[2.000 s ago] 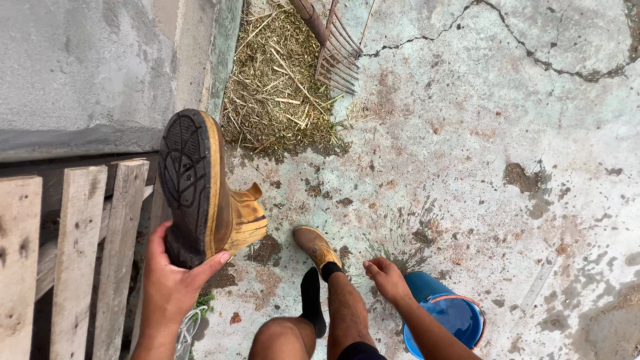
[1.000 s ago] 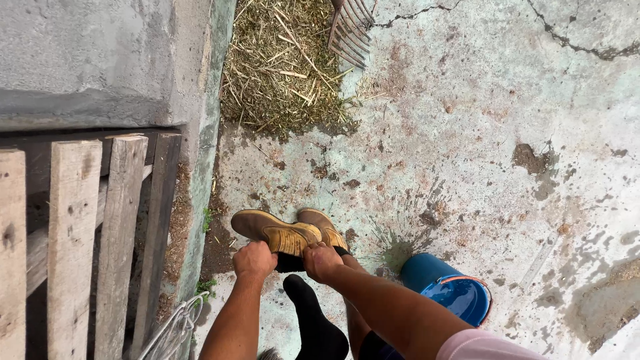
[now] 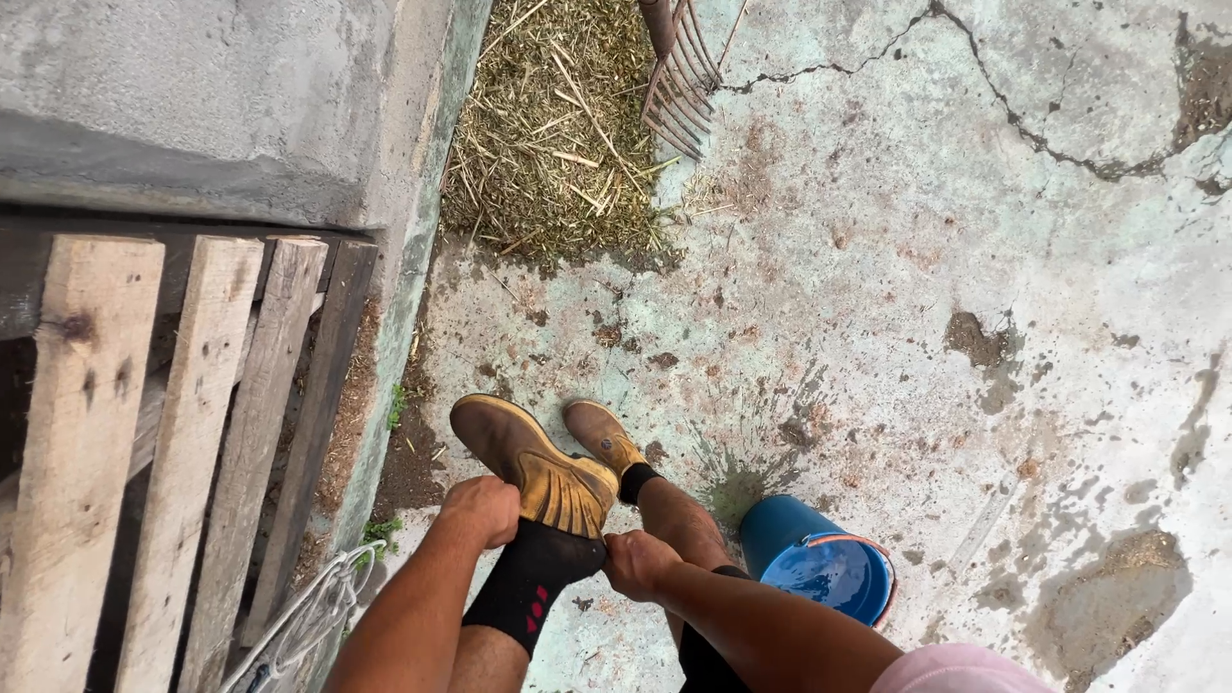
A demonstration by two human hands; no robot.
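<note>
A brown and tan leather ankle boot [image 3: 539, 457] is partly on my left foot, with the heel in a black sock [image 3: 534, 568] outside the boot's opening. My left hand [image 3: 486, 510] is closed on the left side of the boot's opening. My right hand [image 3: 640, 565] is closed at the other side, by the sock's heel; its fingertips are hidden, and it seems to grip the boot's edge. The matching boot [image 3: 602, 433] is on my right foot, on the concrete floor, with a black sock showing above it.
A blue bucket [image 3: 784, 534] of water stands right of my legs. At the left are a wooden pallet [image 3: 91, 385], a concrete wall [image 3: 192, 106] and coiled pale rope [image 3: 308, 606]. Chopped straw [image 3: 549, 135] and a rusty metal fork [image 3: 679, 106] lie ahead on the cracked floor.
Two seconds ago my left hand held the boot up, sole showing, and my right hand was apart from it. Now both hands are at its opening and my left foot is partly inside.
</note>
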